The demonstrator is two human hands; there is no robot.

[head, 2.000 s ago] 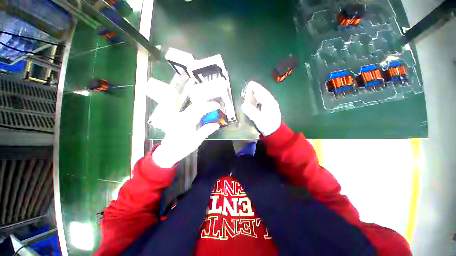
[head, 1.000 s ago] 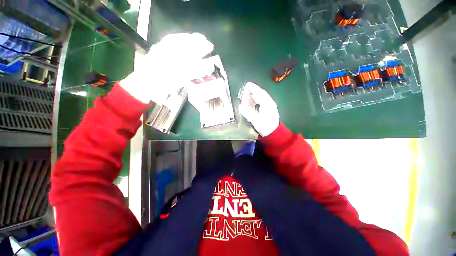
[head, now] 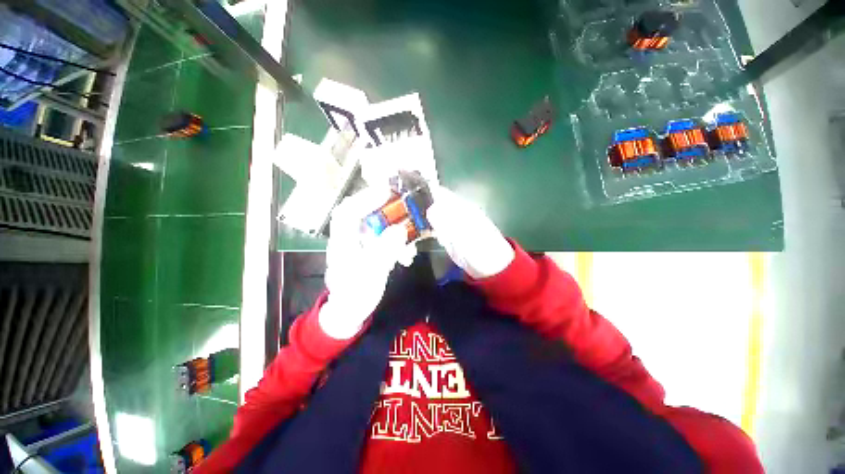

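My left hand (head: 357, 264), in a white glove, holds a wound coil (head: 394, 215) with orange winding and blue body in front of the fixtures. My right hand (head: 471, 230), also gloved, is close against it at the coil's right side; a small dark grey piece (head: 413, 188) shows between the hands, and I cannot tell which hand bears it. The upright white fixture block (head: 398, 139) stands just beyond the hands. The second white fixture block (head: 320, 176) lies tilted to its left. Glare hides the finger details.
A loose dark coil (head: 531, 127) lies on the green mat (head: 482, 65). A clear blister tray (head: 607, 190) at right holds a row of three blue-orange coils (head: 686, 142) and a darker coil (head: 651, 32). The green conveyor (head: 167, 259) at left, beyond a pale rail, carries several coils.
My left hand has come back from over the fixtures to the bench's front edge with a coil. My right hand has moved left to meet it. Coils on the conveyor have shifted.
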